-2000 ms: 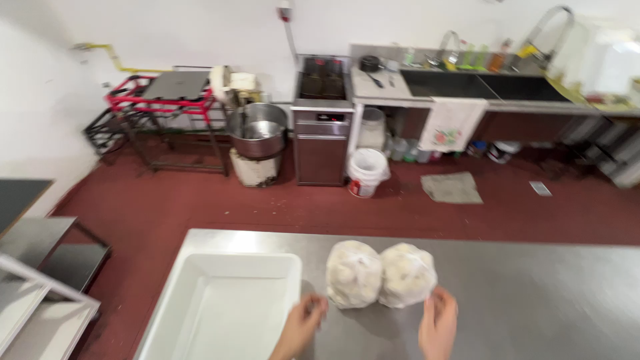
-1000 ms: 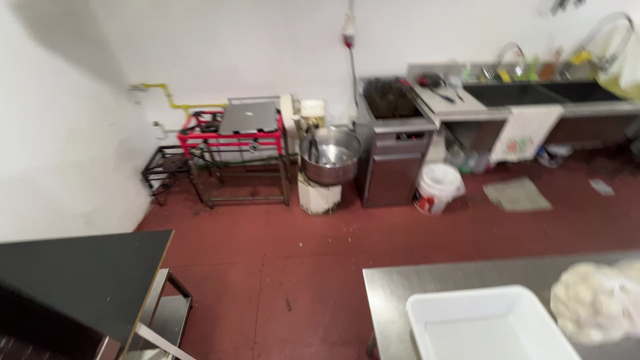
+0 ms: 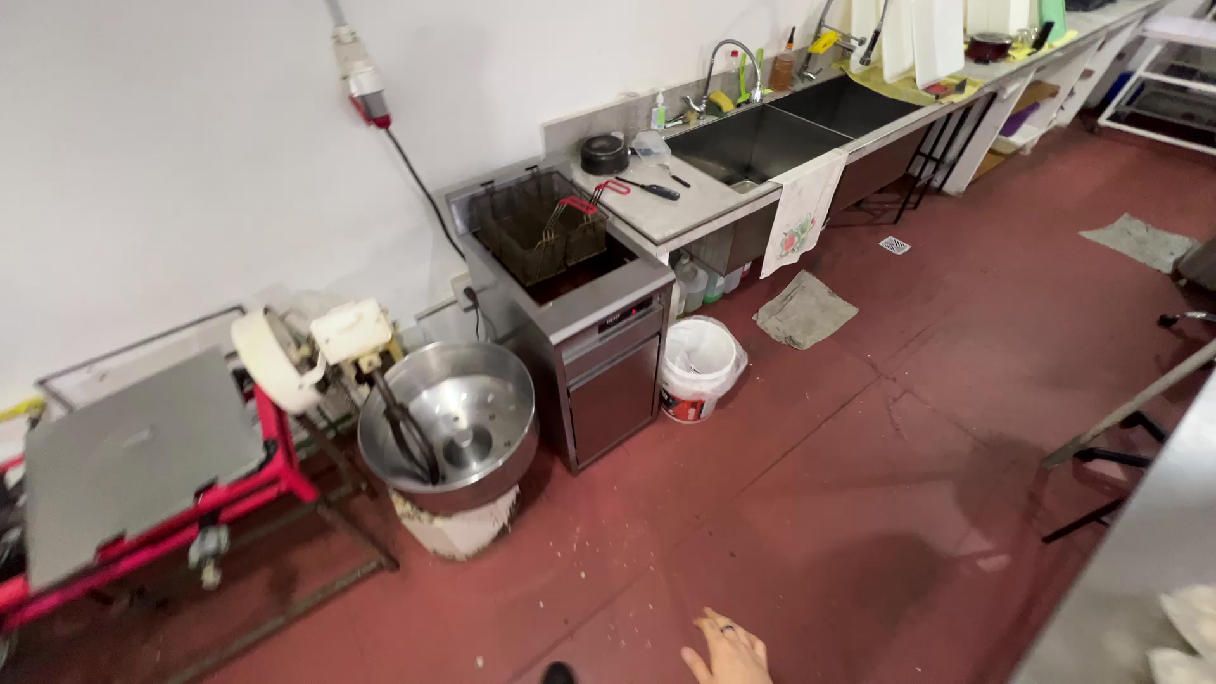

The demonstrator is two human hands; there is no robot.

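Note:
My right hand (image 3: pixel 727 651) is at the bottom, a little right of centre, over the red floor. Its fingers are apart, one wears a ring, and it holds nothing. My left hand is out of view. Part of the stainless steel table (image 3: pixel 1111 570) shows at the lower right, with pale bagged items (image 3: pixel 1192 617) cut off at its edge. Left of centre, a floor mixer has a steel bowl (image 3: pixel 499 418) with a dark mixing arm in it. Beside it stands a deep fryer (image 3: pixel 613 318) with wire baskets (image 3: pixel 560 233).
A red-framed burner stand (image 3: pixel 256 475) is at the left. A white lined bucket (image 3: pixel 701 356) stands by the fryer. Beyond are a double sink (image 3: pixel 760 142), a hanging towel (image 3: pixel 803 214) and a cloth (image 3: pixel 806 309) on the floor. A dark shoe tip (image 3: pixel 559 674) shows below.
The view has swung and come much nearer the mixer and fryer. Two seconds ago both hands were beside two pale bagged items on the table; now only one hand shows, over the floor.

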